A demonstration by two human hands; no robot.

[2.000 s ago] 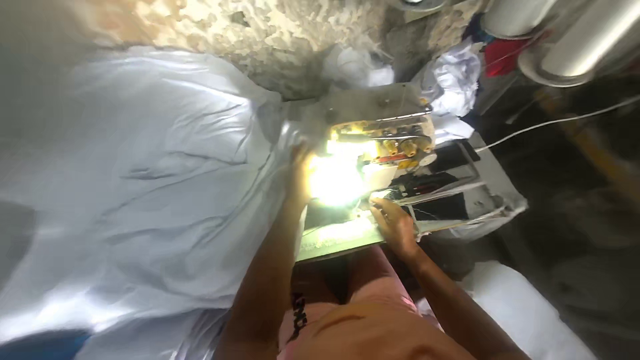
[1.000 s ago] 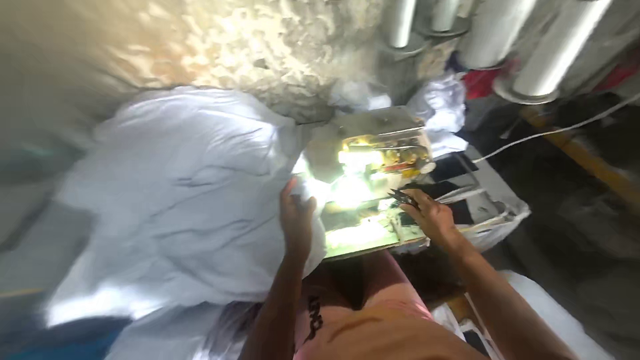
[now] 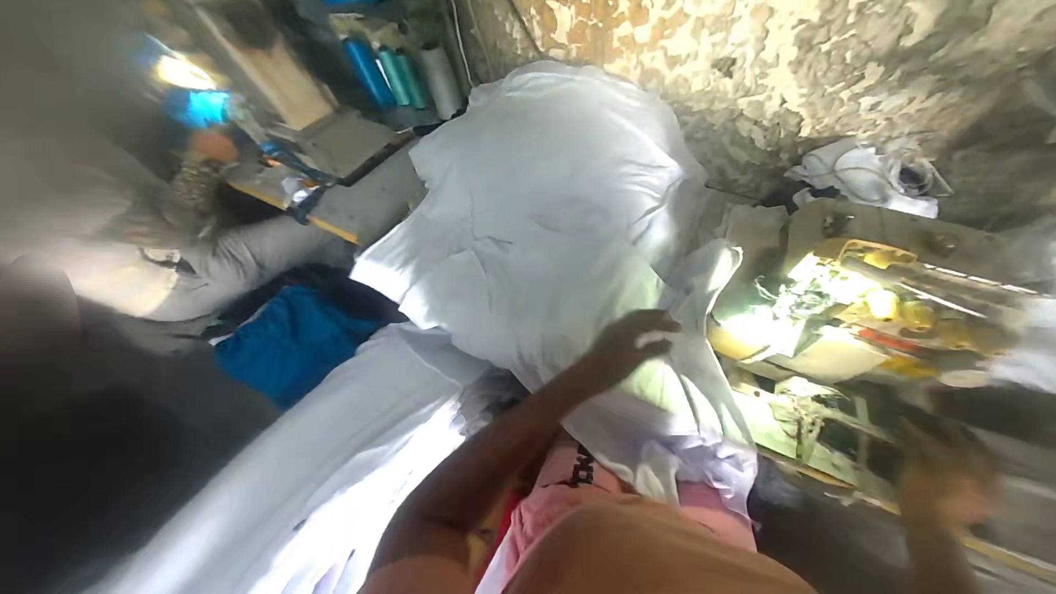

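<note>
My left hand (image 3: 631, 342) lies on the white cloth (image 3: 536, 231) with its fingers bent and a gap between thumb and fingers; whether it pinches the cloth is unclear. The cloth spreads from the wall side down over my lap. At the right, my right hand (image 3: 949, 474) is badly blurred beside the front edge of the sewing machine (image 3: 833, 351), and what it holds cannot be made out. The machine's lamp glows brightly near its needle area, with yellow parts around it.
More white cloth (image 3: 330, 462) trails at the lower left, next to a blue cloth (image 3: 293, 346). Thread cones (image 3: 396, 74) stand at the upper left. A person in light trousers (image 3: 264, 256) sits at another work place on the left. A peeling wall (image 3: 784, 66) rises behind.
The view has swung far to the left. My left hand has moved from beside the lit machine onto the white cloth, which now lies over my lap. The dark snips in my right hand cannot be seen now.
</note>
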